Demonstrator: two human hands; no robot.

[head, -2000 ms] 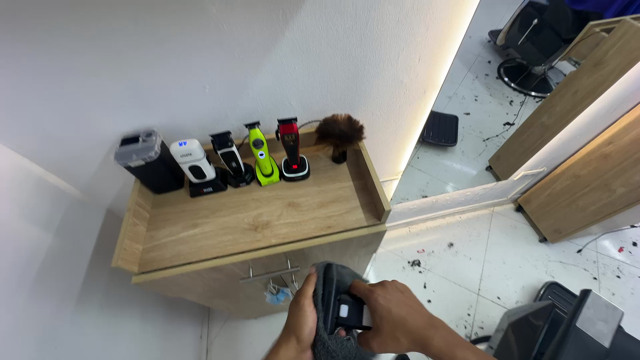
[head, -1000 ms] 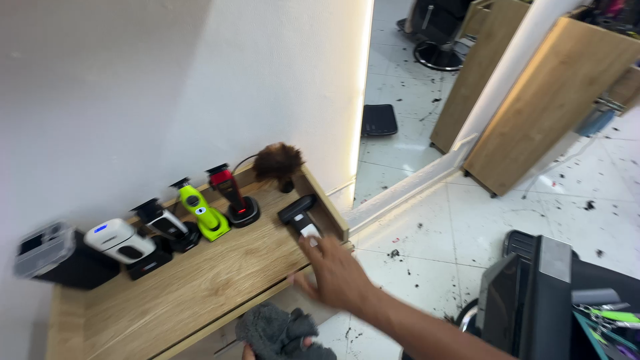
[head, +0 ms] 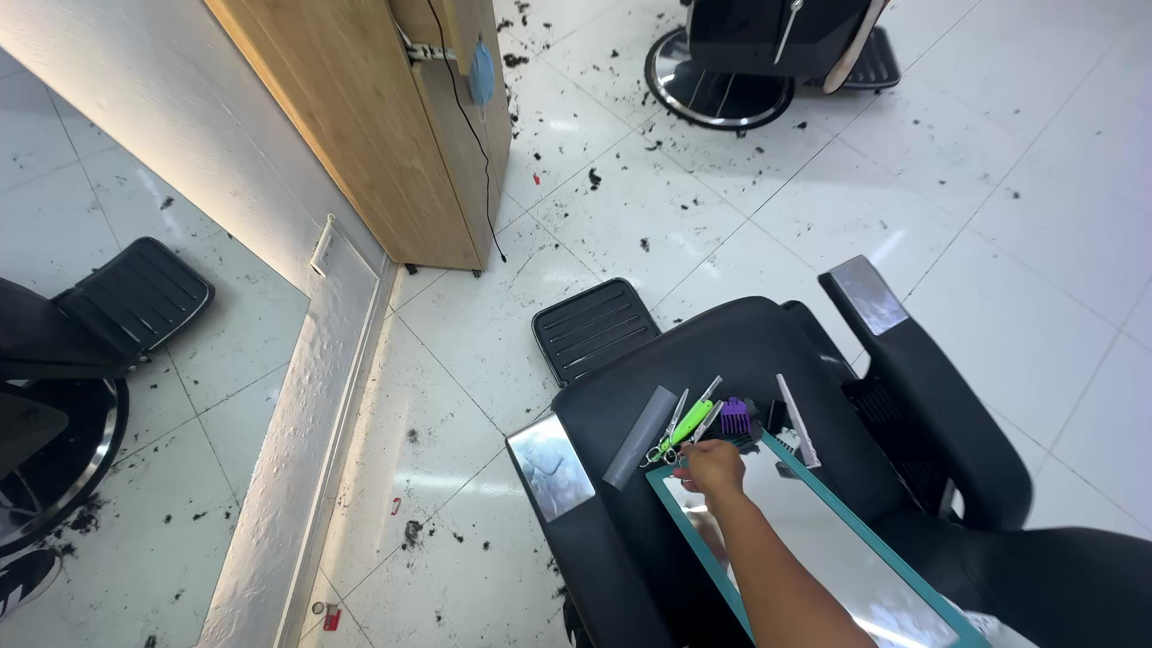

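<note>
My right hand (head: 711,468) reaches over the teal-framed mirror (head: 810,540) lying on the black barber chair seat (head: 720,342). Its fingers are at the handles of scissors (head: 675,418); whether they grip them I cannot tell. Around the fingertips lie a lime-green razor or tool (head: 691,421), another pair of scissors (head: 706,421) and a grey flat bar (head: 639,438). A purple clipper guard comb (head: 735,416), dark guards and a pale comb (head: 797,420) lie to the right. My left hand is out of view.
The chair's armrests (head: 551,468) (head: 936,405) flank the seat, with a ribbed footrest (head: 594,329) beyond. A wooden cabinet (head: 360,117) with a hanging cable, a wall mirror (head: 117,387) at left and another barber chair (head: 738,45) stand around. Hair clippings dot the tiled floor.
The view has swung right from the clipper shelf to the chair. A second ago my right hand was by a clipper on the shelf and my left hand held a grey cloth.
</note>
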